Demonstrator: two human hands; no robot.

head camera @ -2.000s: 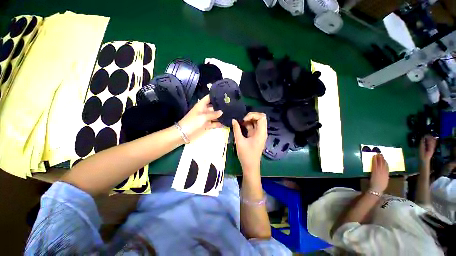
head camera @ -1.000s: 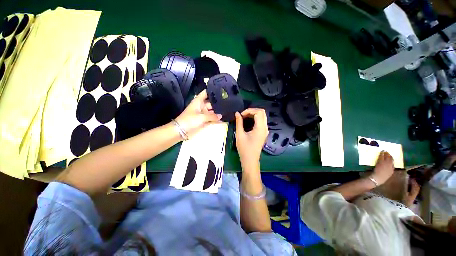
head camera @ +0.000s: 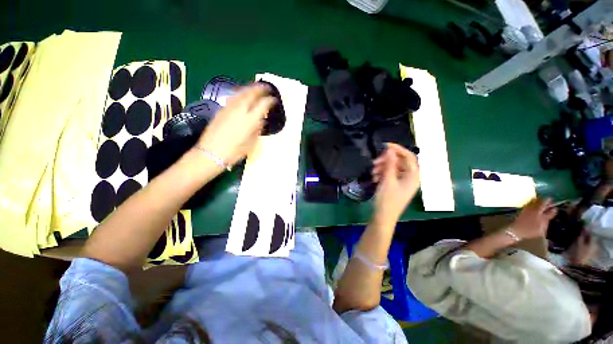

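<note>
The narrow pad sheet lies in front of me with black half-discs near its front end. My left hand is blurred, above the sheet's left edge, its fingertips at a dark oval piece near the far end; whether it grips the piece cannot be told. Dark fan bases lie partly hidden under my left forearm. My right hand is loosely curled with no item visible in it, at the right side of the pile of bases.
A stack of pad sheets and pale yellow release liners lie left. A white strip lies right of the pile. A flat black rectangle lies near the bench edge. A co-worker's hand is at the right by a small sheet.
The base held between both hands has left them. My left hand has moved left and away from me; my right hand has moved right. The view has shifted slightly.
</note>
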